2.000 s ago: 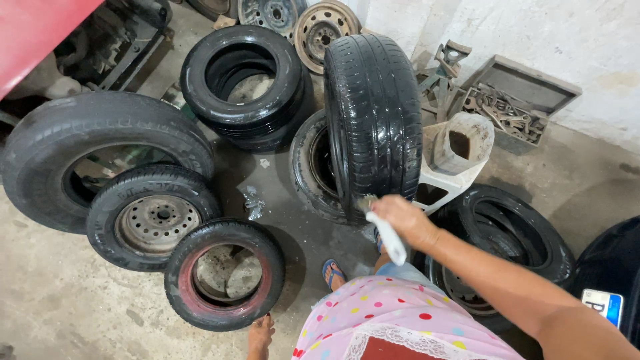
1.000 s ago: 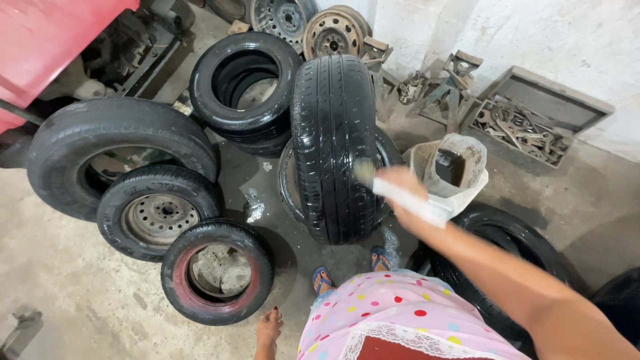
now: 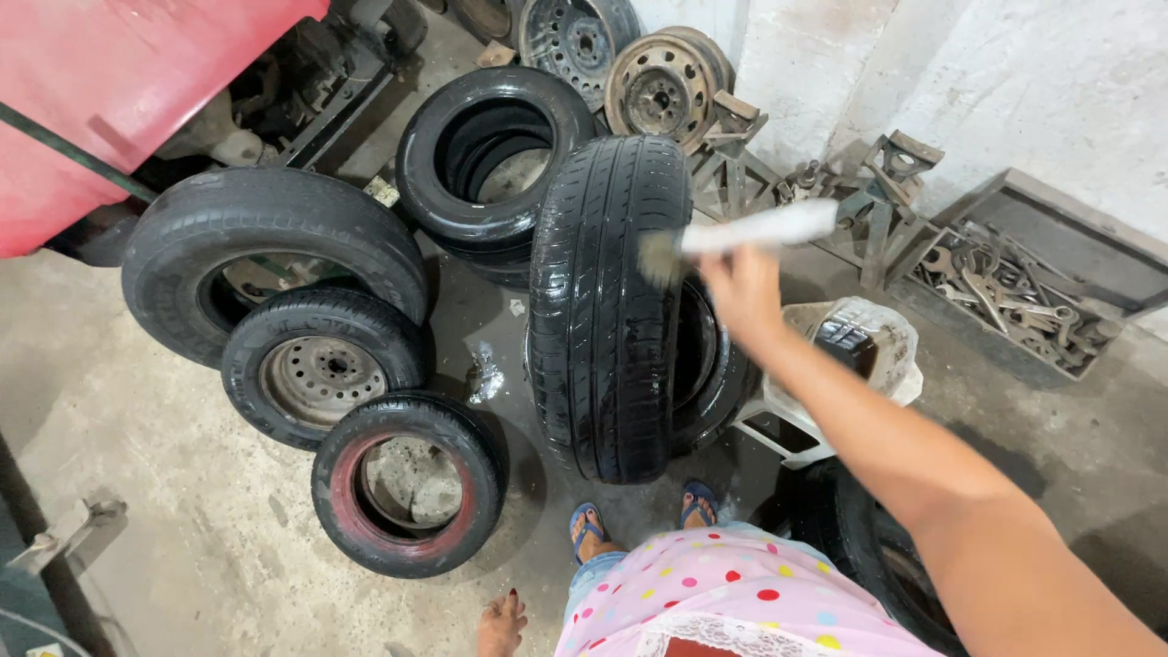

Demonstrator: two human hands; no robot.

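My right hand [image 3: 744, 287] grips the white handle of a brush [image 3: 762, 228], blurred by motion. Its bristles are at the right side of the wet black tread of an upright tire [image 3: 602, 319]; whether they touch it I cannot tell. That tire stands on another tire lying flat, partly hidden behind it. Low in the view my left hand [image 3: 502, 625] hangs over the floor, holding nothing, its fingers slightly curled. Right of the tire, a cut plastic container [image 3: 890, 351] with dark liquid sits on a white stool [image 3: 785, 438].
At left lie a large tire [image 3: 274, 214], a tire on a steel rim [image 3: 324, 379] and a red-rimmed tire [image 3: 406, 484]. Behind are stacked tires [image 3: 497, 155] and bare rims [image 3: 657, 96]. Jack stands [image 3: 881, 210] and a metal toolbox of wrenches [image 3: 1013, 292] are by the wall. Another tire [image 3: 849, 538] lies lower right.
My right hand has moved with the brush from the tire's lower part up to its upper right side. The upright tire now leans differently from two seconds ago.
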